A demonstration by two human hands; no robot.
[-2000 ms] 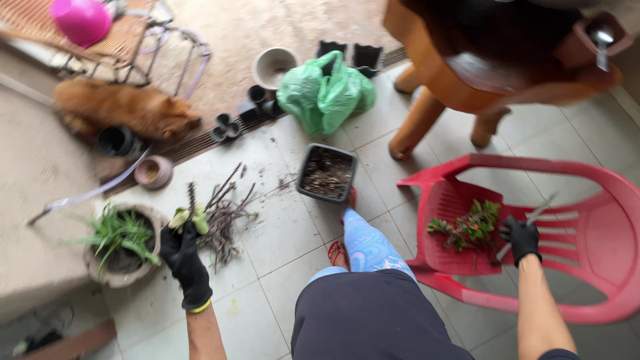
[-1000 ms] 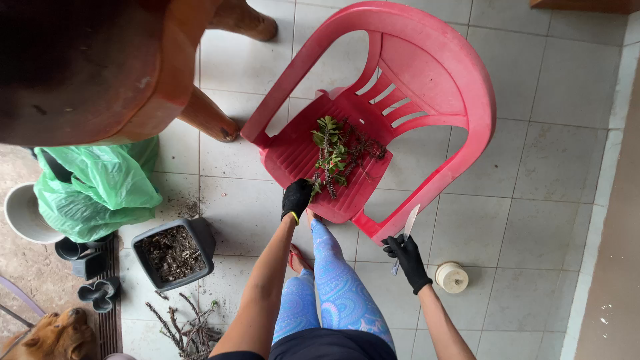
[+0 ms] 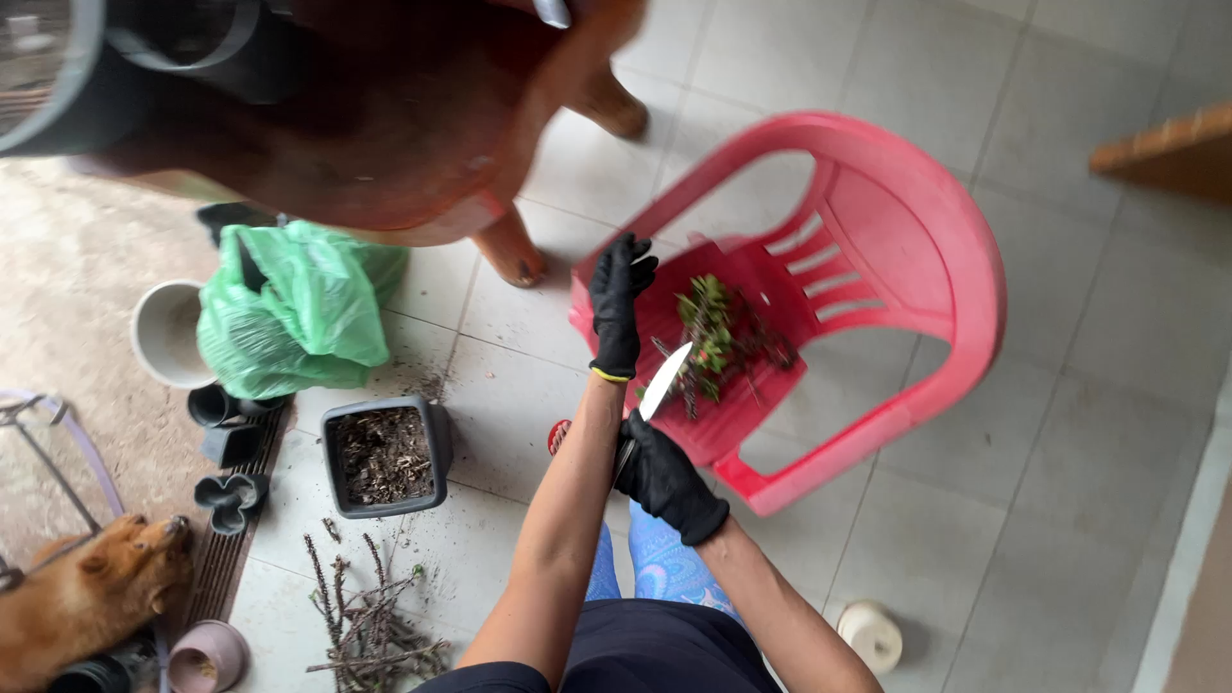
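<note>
Black gloves cover both my hands. My right hand (image 3: 666,478) is closed round the handle of a knife (image 3: 666,381), its pale blade pointing up and right. My left hand (image 3: 619,294) is raised over the front left of the red plastic chair (image 3: 924,226); its fingers are spread and nothing shows in them. On the chair's seat lies a bunch of leafy, thorny plant cuttings (image 3: 710,332), right of the blade.
A square dark pot of soil (image 3: 385,457) stands on the tiles, with bare thorny stems (image 3: 371,626) below it. Left are a green plastic bag (image 3: 294,318), small pots and a brown dog (image 3: 106,587). A wooden table (image 3: 385,125) fills the upper left.
My left hand has moved off the cuttings on the seat and up past the chair's front edge. My right hand, with the knife, has come in close beside my left forearm.
</note>
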